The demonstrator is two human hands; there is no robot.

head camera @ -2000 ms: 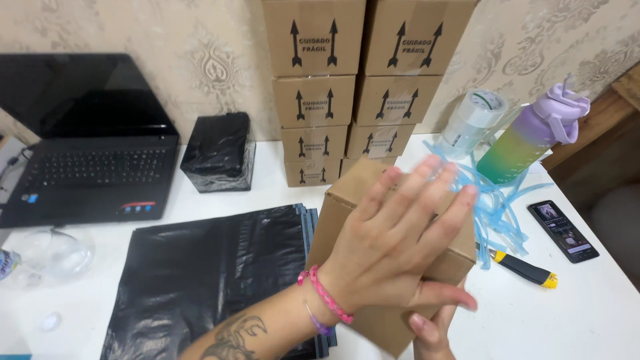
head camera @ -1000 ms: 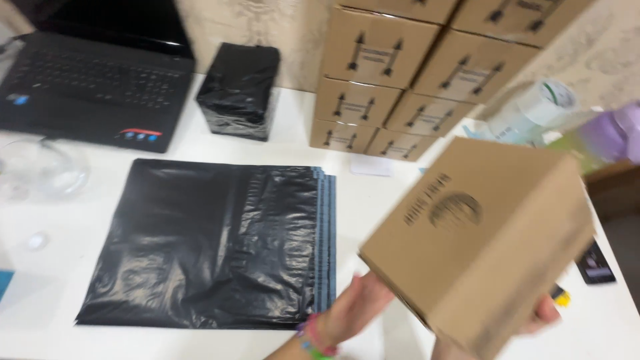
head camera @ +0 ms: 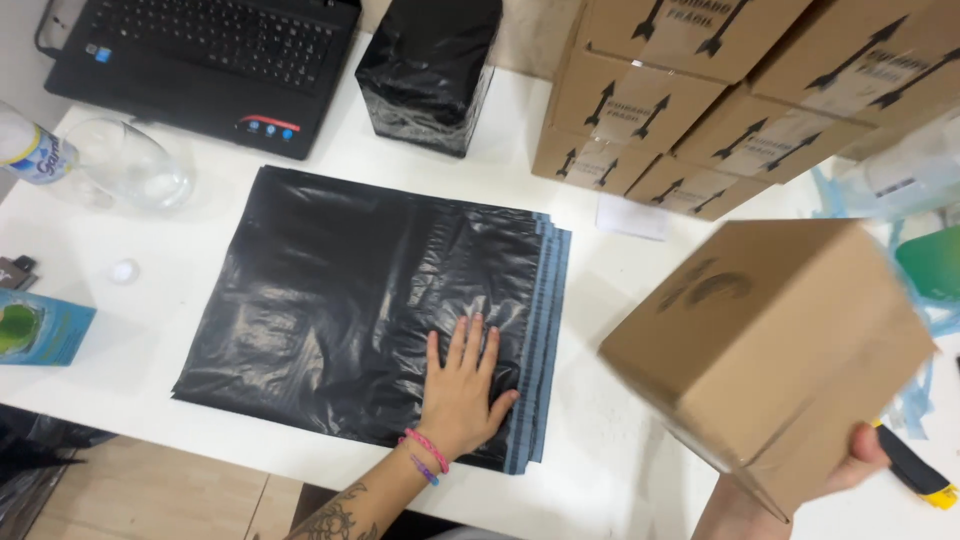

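Observation:
My left hand (head camera: 463,390) lies flat, fingers apart, on the lower right part of a stack of black plastic mailing bags (head camera: 337,300), whose blue adhesive edges face right. Held up at the right by my right hand (head camera: 840,472) is a cardboard box (head camera: 795,345); my thumb shows at its lower right side and the other fingers are hidden. A dark printed mark shows on one side of the box, which is tilted.
Taped cardboard boxes (head camera: 637,105) stand stacked at the back, left of them a black-wrapped package (head camera: 427,75) and a laptop (head camera: 217,67). A glass (head camera: 135,165), a bottle (head camera: 34,146) and a carton (head camera: 45,326) are at left. A yellow-black utility knife (head camera: 911,465) lies at right.
My left hand has left the box and now rests on the black bags. The box stays in my right hand at the right. The view has shifted toward the bags.

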